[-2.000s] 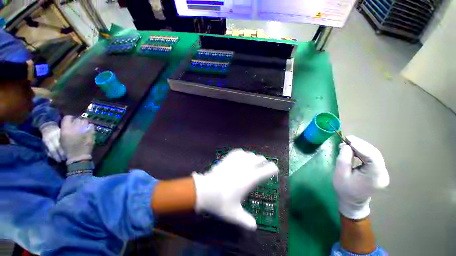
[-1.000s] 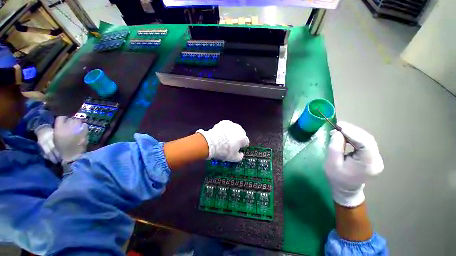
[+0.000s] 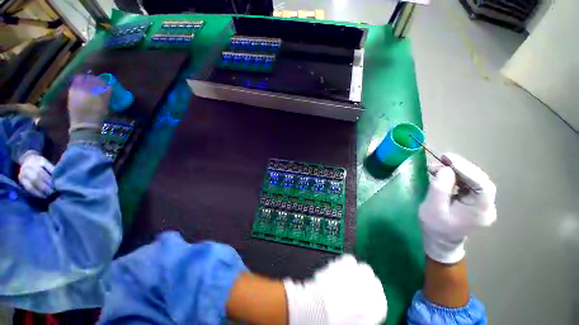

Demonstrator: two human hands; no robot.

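The green circuit board panel [image 3: 299, 204] lies flat on the black mat [image 3: 209, 165]. Components below its upper display row glow blue; those in the lower row look grey-white. My right hand [image 3: 456, 206], in a white glove, holds a thin dark brush [image 3: 432, 152] like a pen, its tip inside the mouth of the blue cup [image 3: 393, 150]. The cup stands right of the mat. My left hand [image 3: 346, 293], in a white glove, is over the near edge of the mat, below the panel. It is blurred and its fingers are hidden.
A metal-fronted tray [image 3: 273, 101] beyond the mat holds another panel [image 3: 251, 60]. At the left a neighbour's gloved hand [image 3: 89, 105] is at a second blue cup [image 3: 119, 95], beside another panel [image 3: 115, 133]. More boards [image 3: 173, 39] lie at the far left.
My left hand has moved off the panel's upper row toward me, uncovering blue-glowing parts. My right hand keeps the brush at the cup. The neighbour's hand has moved up to their cup.
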